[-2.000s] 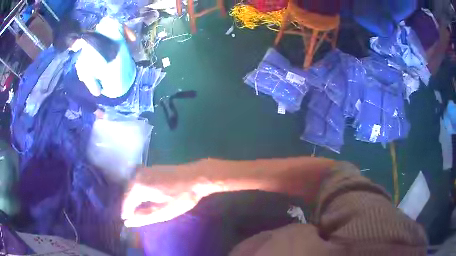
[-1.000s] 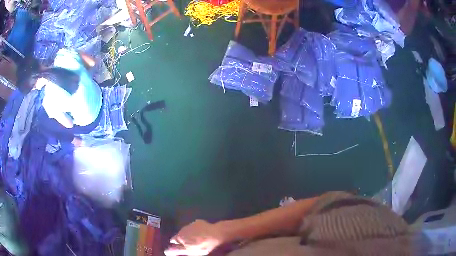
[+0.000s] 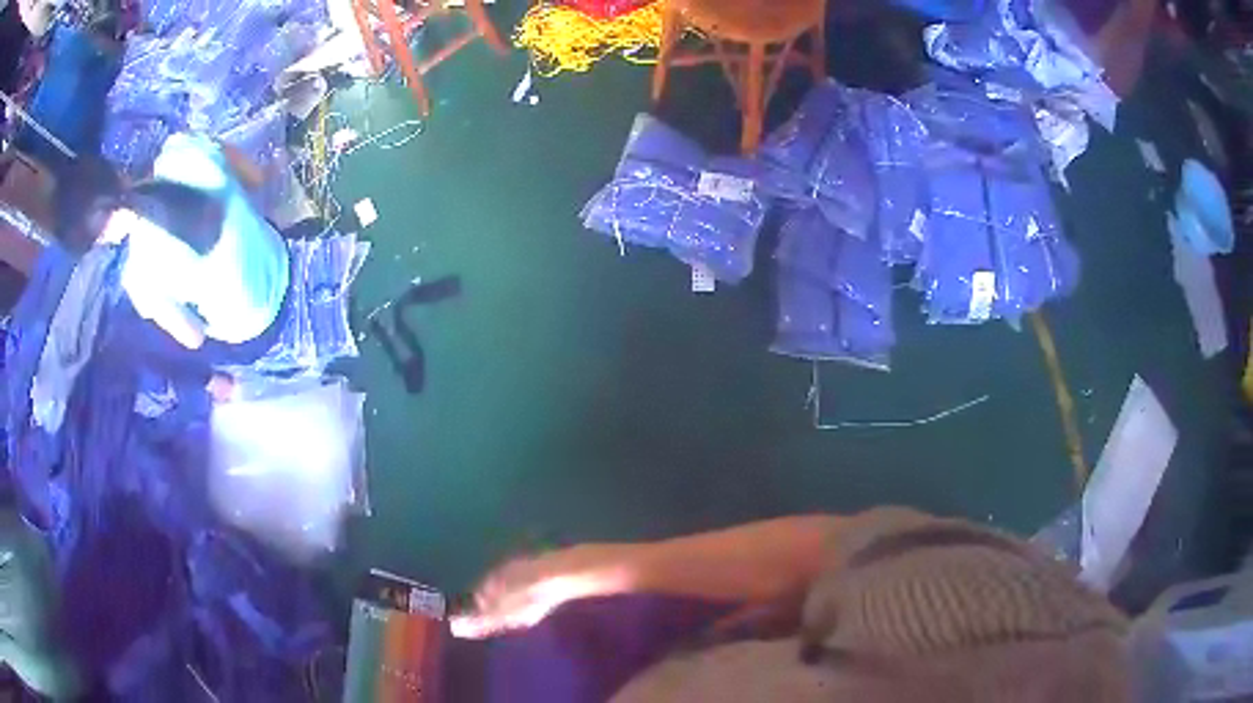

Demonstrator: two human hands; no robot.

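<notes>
My right hand reaches in from the lower right, palm side down, with its fingertips pointing left. It is overexposed and blurred, so I cannot tell whether it grips anything. Purple-blue cloth, likely a garment, shows just below the hand and is cut off by the bottom edge. Whether hand and cloth touch is unclear. A ribbed brown sleeve covers my forearm. My left hand is not in view.
A striped carton stands just left of the hand. Bagged garments lie on the green floor ahead. A dark blue heap and clear polybags lie left, near a bent-over person. Wooden stools stand at the top.
The view has swung, then nearly settled. My right hand first moved down and right in view, baring the carton, then rose slightly. Purple cloth shows below it again.
</notes>
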